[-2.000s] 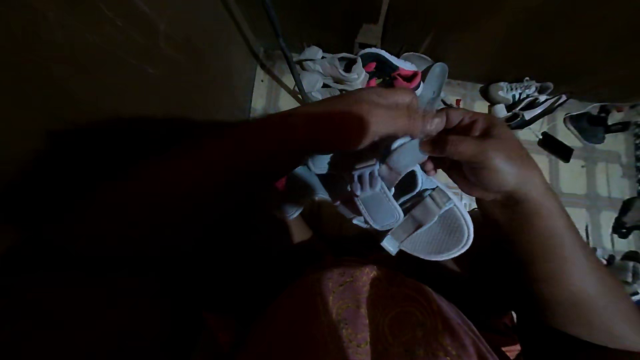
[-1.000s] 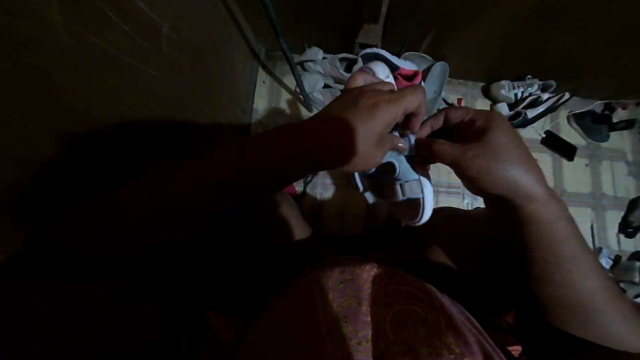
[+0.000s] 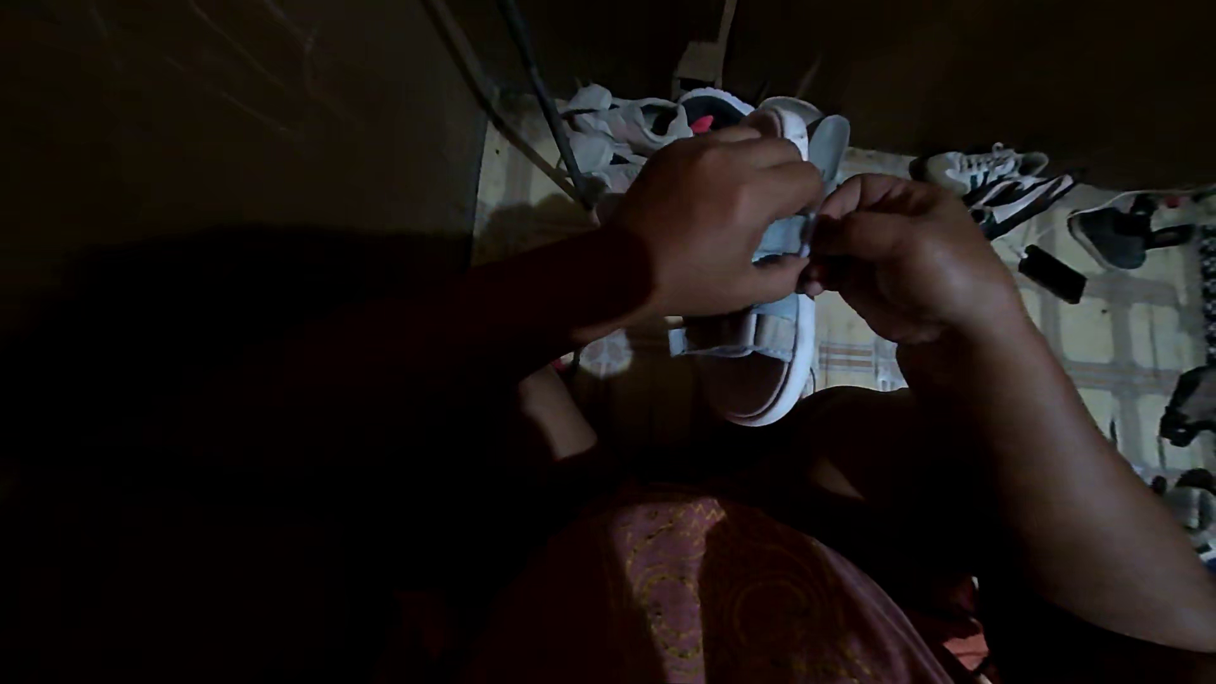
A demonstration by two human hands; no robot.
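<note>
A light grey strap sandal (image 3: 779, 332) with a pale sole edge is held up before me, its toe end pointing down toward my lap. My left hand (image 3: 727, 223) grips its middle from the left and covers much of the upper. On the right side of the sandal, the fingertips of my right hand (image 3: 902, 247) pinch at its edge, close to the left hand's fingertips. What exactly lies between the right fingertips is hidden. One loose strap end sticks out to the left of the toe.
White shoes (image 3: 622, 128) and a grey sandal (image 3: 830, 147) lie behind my hands. On the checked floor covering (image 3: 1121, 313) to the right are a white laced sneaker (image 3: 978, 171), a dark sandal (image 3: 1111, 237) and a black flat object (image 3: 1052, 274). Dark cables (image 3: 546, 95) hang at the upper left.
Two seconds ago the sandal lay more slanted, with its straps and toe in fuller view. It has since turned more upright, and my left hand has shifted to cover its middle.
</note>
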